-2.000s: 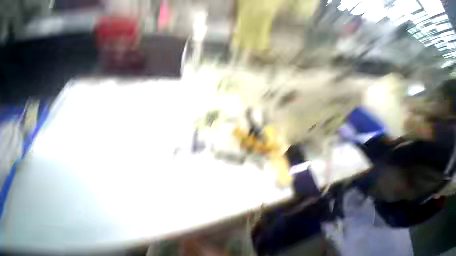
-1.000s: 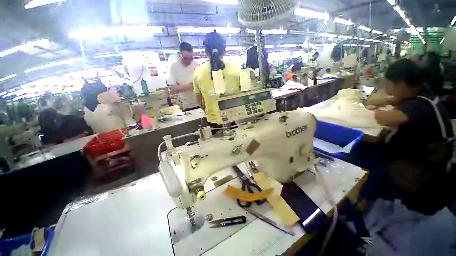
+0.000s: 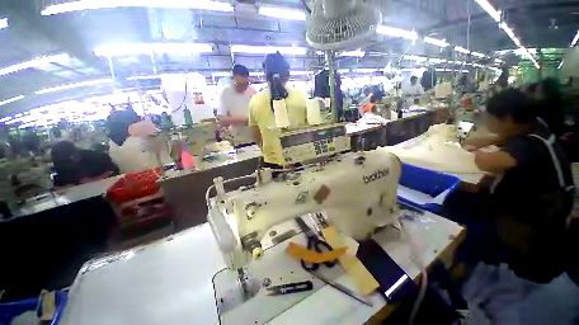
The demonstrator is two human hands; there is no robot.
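Observation:
Neither of my hands is in the picture. The cream brother sewing machine (image 3: 317,190) stands on the white table (image 3: 152,270). Its presser foot and needle (image 3: 243,280) are at the left end, with no cloth seen under them. Black thread snips (image 3: 290,287) lie right of the foot. An orange curved template (image 3: 316,255) lies across the black-handled scissors (image 3: 311,241). A thin dark stick (image 3: 339,285) lies in front of them. A tan card strip (image 3: 357,271) and a shiny dark rectangle (image 3: 384,268) lie side by side to the right.
A control panel (image 3: 316,145) rises behind the machine. A blue bin (image 3: 428,185) is at the right, beside a seated person in dark clothes (image 3: 530,184). A pinkish-white tape (image 3: 422,285) hangs at the table's right end. A blue tray (image 3: 28,308) is at lower left.
The view was blurred and aimed lower left two seconds ago. Since one second ago it has shifted slightly. The things on the table have not visibly moved.

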